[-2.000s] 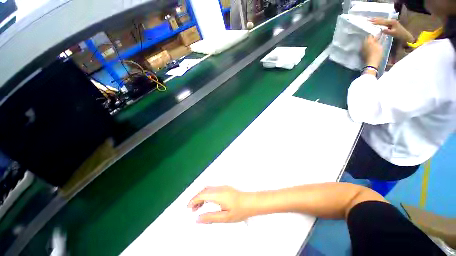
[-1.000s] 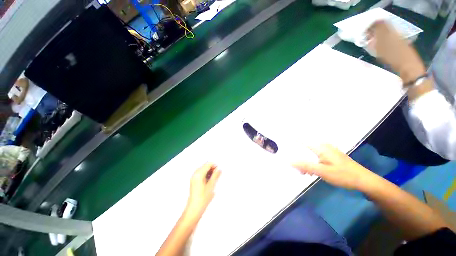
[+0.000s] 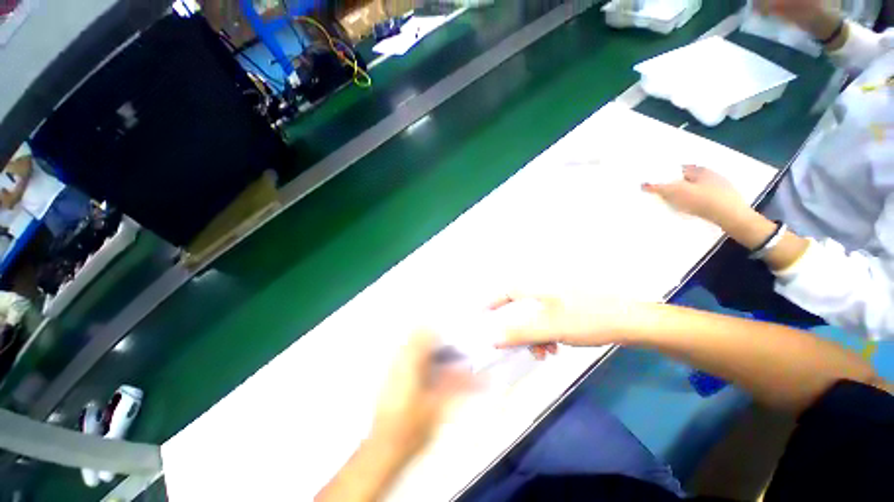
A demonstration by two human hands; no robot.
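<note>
My left hand [image 3: 412, 392] is motion-blurred over the white tabletop [image 3: 323, 412]. Its fingers are closed around a white handheld device [image 3: 451, 355], of which a small dark patch shows; the rest blends into the table. My right hand [image 3: 537, 324] is just right of it, fingers curled on a thin whitish bag [image 3: 502, 369]. The bag's outline is hard to see, and whether the device is inside it cannot be told.
A neighbour's hand [image 3: 701, 196] reaches over the table's right part. White trays [image 3: 716, 78] lie beyond it, another on the green belt [image 3: 412, 216]. White devices [image 3: 122, 412] lie at lower left. A black panel [image 3: 147, 127] stands across the belt.
The device with the dark oval face no longer lies alone on the table. My hands have come together around it. The neighbour's hand has come over the table, and the nearer tray is released.
</note>
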